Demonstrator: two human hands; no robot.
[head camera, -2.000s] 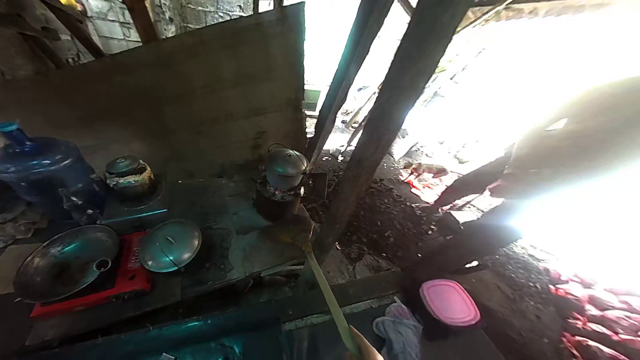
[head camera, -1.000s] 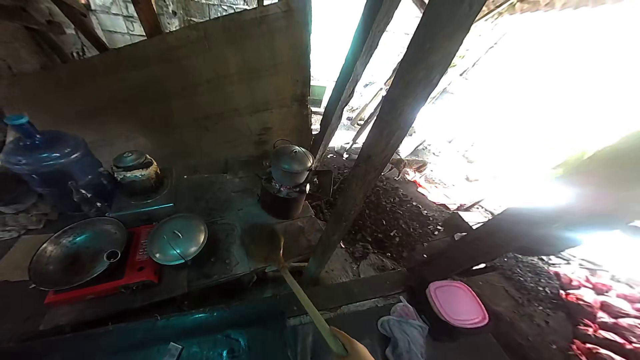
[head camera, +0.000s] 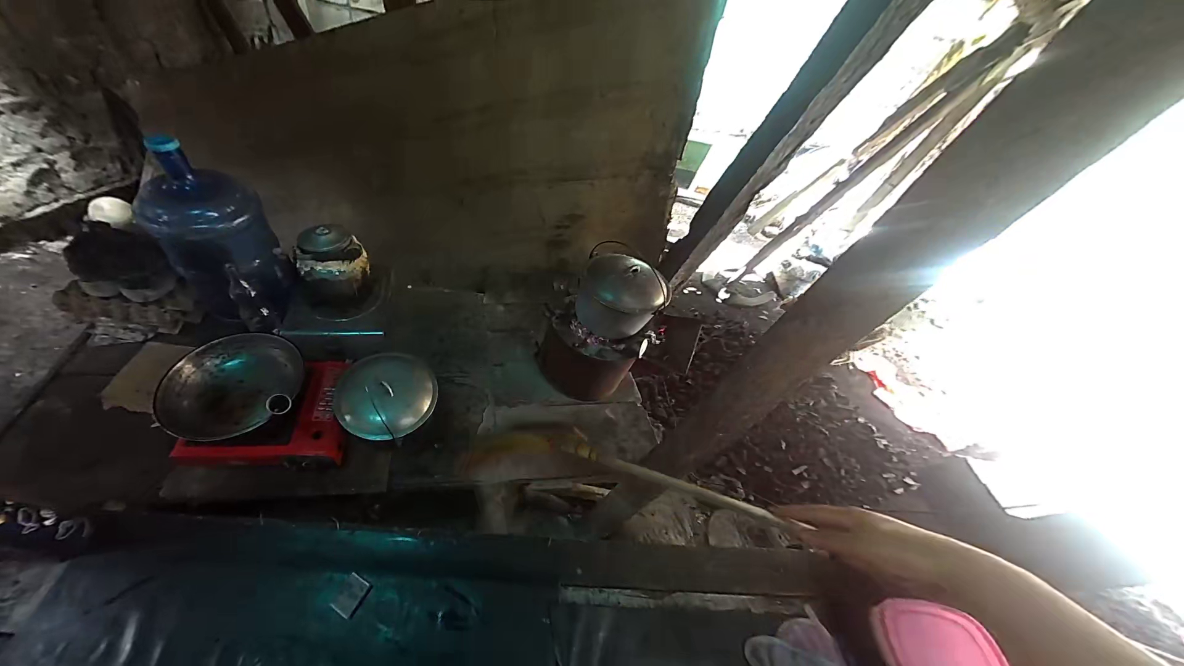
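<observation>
My right hand (head camera: 851, 536) reaches in from the lower right, closed around the end of a long-handled hand broom (head camera: 684, 486). The broom's blurred head (head camera: 527, 450) lies over the edge of the dark counter, left of the wooden post. Behind it, a lidded metal pot (head camera: 622, 294) sits on a round charcoal stove (head camera: 585, 363). A wok (head camera: 228, 387) rests on a red portable gas stove (head camera: 319, 421), with a round metal lid (head camera: 385, 396) touching its right side. My left hand is out of view.
A blue water jug (head camera: 208, 227) and a small lidded pot (head camera: 331, 264) stand at the back left. A slanting wooden post (head camera: 786, 370) crosses right of the charcoal stove. Dark sheeting (head camera: 231, 592) covers the near surface. A pink lid (head camera: 936, 634) sits at the lower right.
The broom has swung, its handle now lying flatter and its head blurred. More of my right hand and forearm shows. The view has shifted.
</observation>
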